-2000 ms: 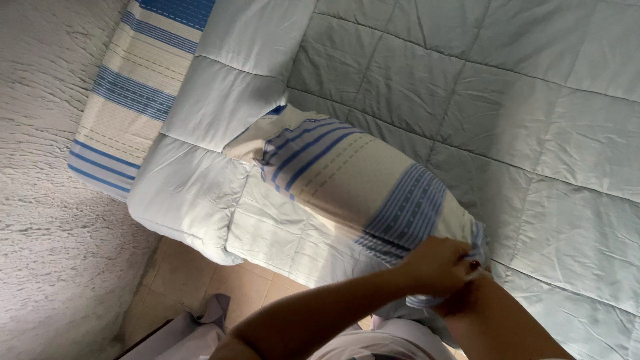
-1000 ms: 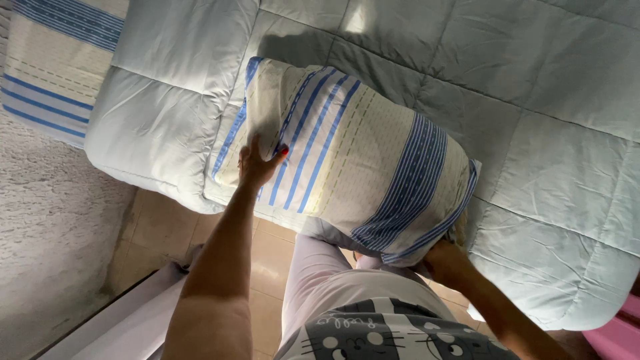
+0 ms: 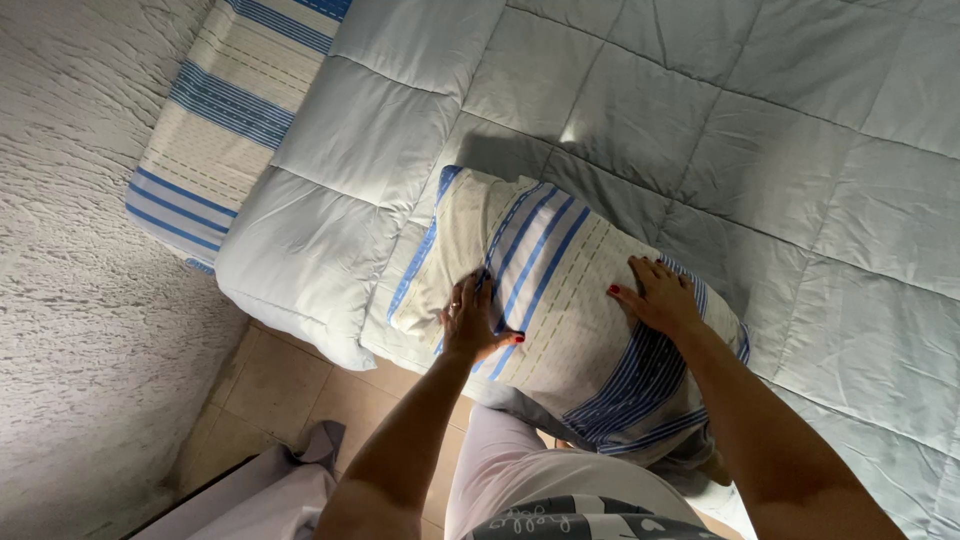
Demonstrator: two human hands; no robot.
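Note:
A pillow in a cream pillowcase with blue stripes [image 3: 570,277] lies on the near edge of a bed with a light grey quilted comforter [image 3: 750,150]. My left hand [image 3: 474,319] rests flat on the pillow's left part, fingers spread, over the blue stripes. On its right part lies my right hand [image 3: 660,296], palm down, thumb apart from the fingers. Neither hand grips the cloth. The pillow's right end is partly hidden behind my right forearm.
A second striped pillow [image 3: 217,112] shows at the upper left, beyond the comforter's folded edge [image 3: 315,202], beside a rough plaster wall [image 3: 97,225]. Below are floor tiles [image 3: 277,375] and pale cloth [image 3: 270,495] at the lower left.
My right hand has moved from the pillow's lower right end onto its top. Two seconds ago the pillow looked narrower and more bunched; now it lies broader.

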